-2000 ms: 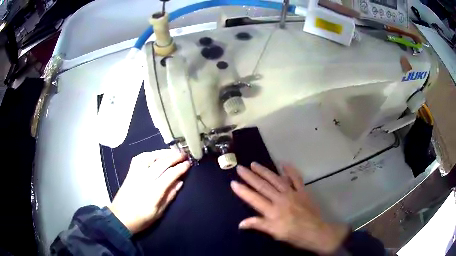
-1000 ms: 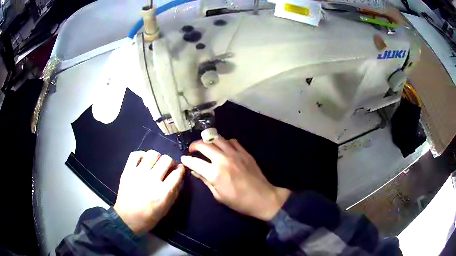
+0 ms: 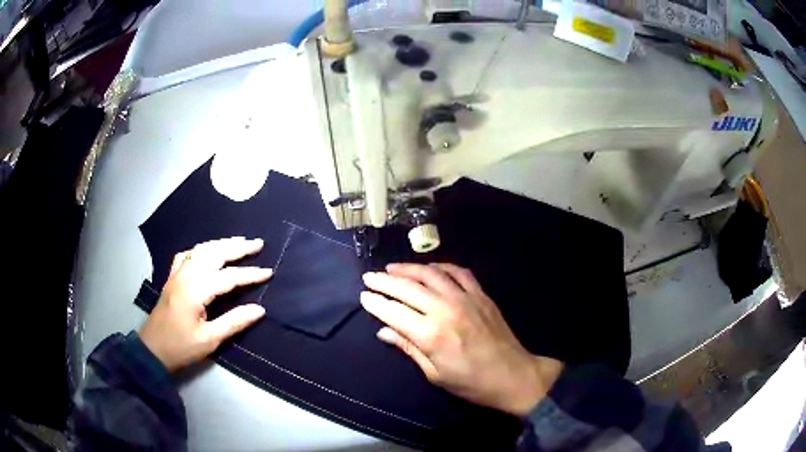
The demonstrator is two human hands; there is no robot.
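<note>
A dark garment panel [image 3: 548, 265] lies flat under the machine head. A patch pocket [image 3: 314, 287] with a pointed bottom lies on it, pale stitching along its top and left edges. The presser foot [image 3: 364, 243] is at the pocket's upper right corner. My left hand [image 3: 208, 296] lies flat with fingers spread, fingertips at the pocket's left edge. My right hand [image 3: 451, 331] lies flat on the panel, fingertips at the pocket's right edge. Neither hand grips anything. Pale stitching runs along the panel's lower edge.
The cream JUKI machine [image 3: 548, 97] spans the back, with a tension knob [image 3: 424, 237] low by the needle. A small white box [image 3: 594, 33] and a green item [image 3: 716, 66] lie on top. A dark cloth bundle [image 3: 742, 252] is at the right. A white oval part [image 3: 240, 168] overlaps the panel.
The panel has turned since the first frame, and the pocket is now uncovered. Since the second frame my left hand has moved left, away from my right hand, and its fingers have spread.
</note>
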